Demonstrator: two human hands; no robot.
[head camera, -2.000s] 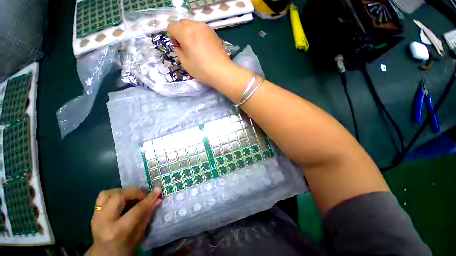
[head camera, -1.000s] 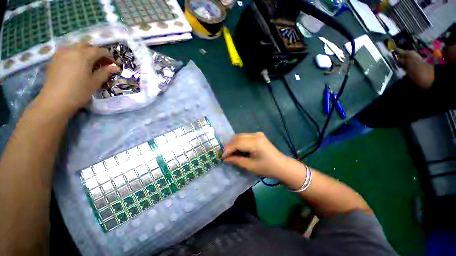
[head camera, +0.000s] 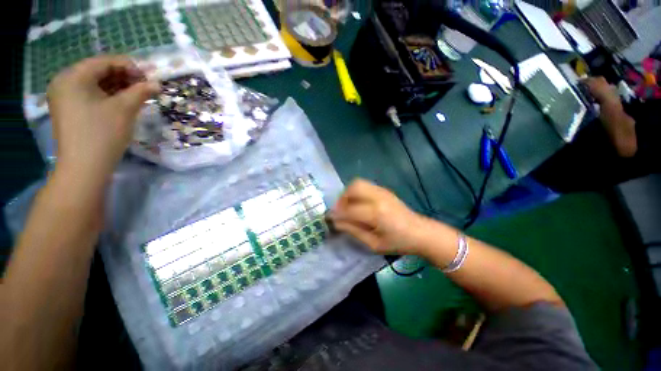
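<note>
A green PCB panel (head camera: 262, 255) lies on bubble wrap (head camera: 243, 322). Its upper rows are covered with bright silvery shielding cans; the lower rows show green units. My right hand (head camera: 377, 219) has its fingertips pinched at the panel's right end; whether a can is between them is too blurred to tell. My left hand (head camera: 98, 98) is raised at the left edge of the open clear bag of shields (head camera: 192, 112), its thumb and fingers close together; anything between them cannot be made out.
White trays (head camera: 250, 61) with green panels lie behind the bag. Beyond are a tape roll (head camera: 310, 32), a yellow knife (head camera: 346, 78), a black box (head camera: 391, 65) with cables and blue-handled pliers (head camera: 497, 153). Another person's hand (head camera: 609, 98) is by a panel at the far right.
My right hand has gone from the bag to the panel's right end. My left hand left the panel's lower left corner, reached into the bag, and is now up at its left edge. The view has swung right.
</note>
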